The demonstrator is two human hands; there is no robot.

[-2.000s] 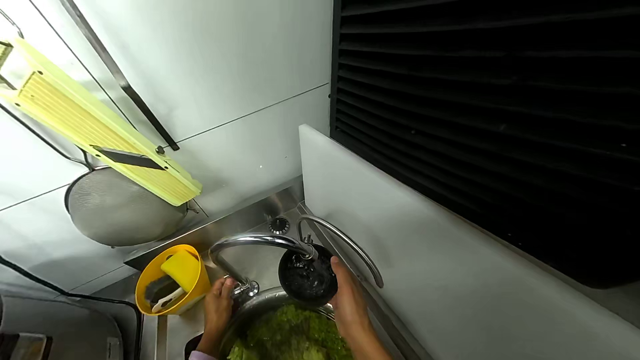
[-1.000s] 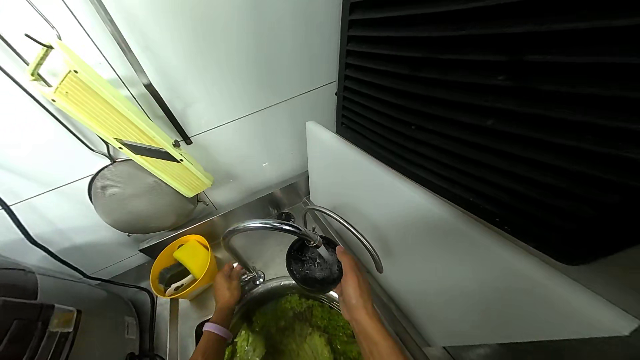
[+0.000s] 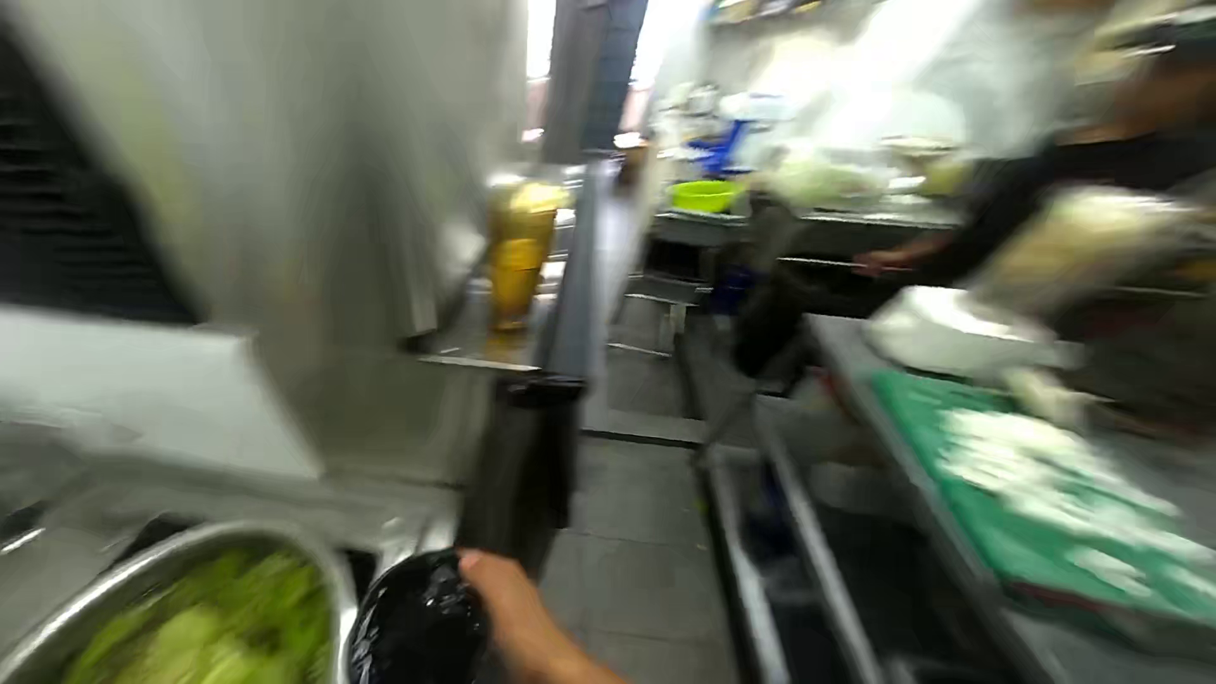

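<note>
My right hand [image 3: 518, 608] comes in from the bottom edge and grips the rim of a black bowl [image 3: 418, 622], whose wet inside faces me. Just left of the bowl stands a large round metal basin [image 3: 337, 579] with green leafy vegetables [image 3: 214, 617] in it. Whether bowl and basin touch cannot be told. My left hand is out of the frame. Everything is blurred by motion.
On the right, a metal table [image 3: 936, 513] bears a green cutting board [image 3: 912, 418] with chopped white food [image 3: 1035, 465]. Behind it is another person in dark clothing [image 3: 1007, 190]. A tiled floor aisle [image 3: 646, 532] runs between. A black bin liner [image 3: 522, 456] hangs nearby.
The view has swung far to the right, away from the faucet. The black bowl, earlier under the faucet, is now at the basin's right side in my right hand. My left hand has left the view.
</note>
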